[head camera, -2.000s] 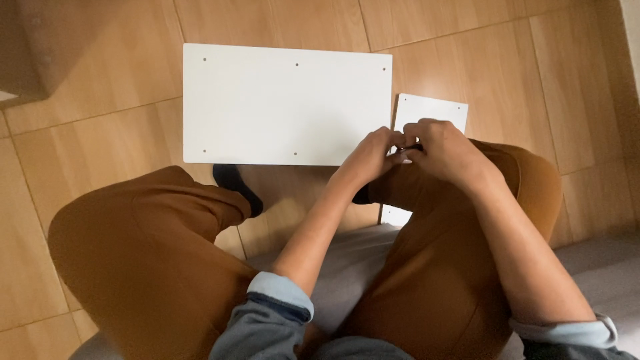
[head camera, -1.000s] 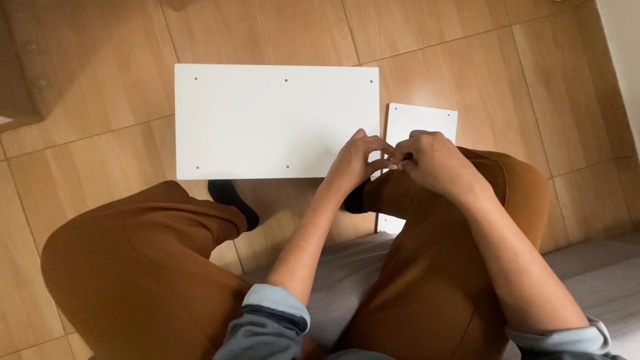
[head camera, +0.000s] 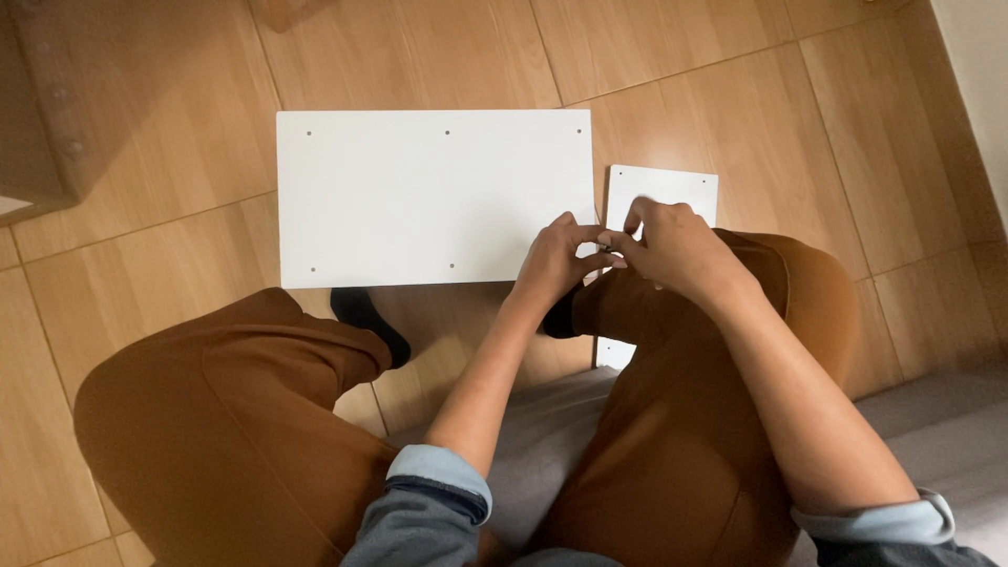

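Note:
My left hand [head camera: 561, 256] and my right hand [head camera: 673, 248] meet at their fingertips near the lower right corner of a white rectangular panel [head camera: 425, 197]. Between the fingers they pinch a small dark object [head camera: 607, 247], mostly hidden and too small to name. The panel has several small holes along its long edges, and its lower right corner lies behind my left hand. A narrower white board [head camera: 665, 187] lies to its right, partly under my right hand and my leg, with small holes near its ends.
Wood-look floor tiles [head camera: 732, 118] lie around the panels. My knees in brown trousers stand on both sides, with feet in dark socks below the large panel. A brown piece of furniture [head camera: 35, 126] is at the left edge, and grey fabric [head camera: 543, 441] lies beneath me.
Both hands stay together at the fingertips around the small object, with their fingers shifting slightly. The panels have not plainly moved on the floor; the view has shifted a little.

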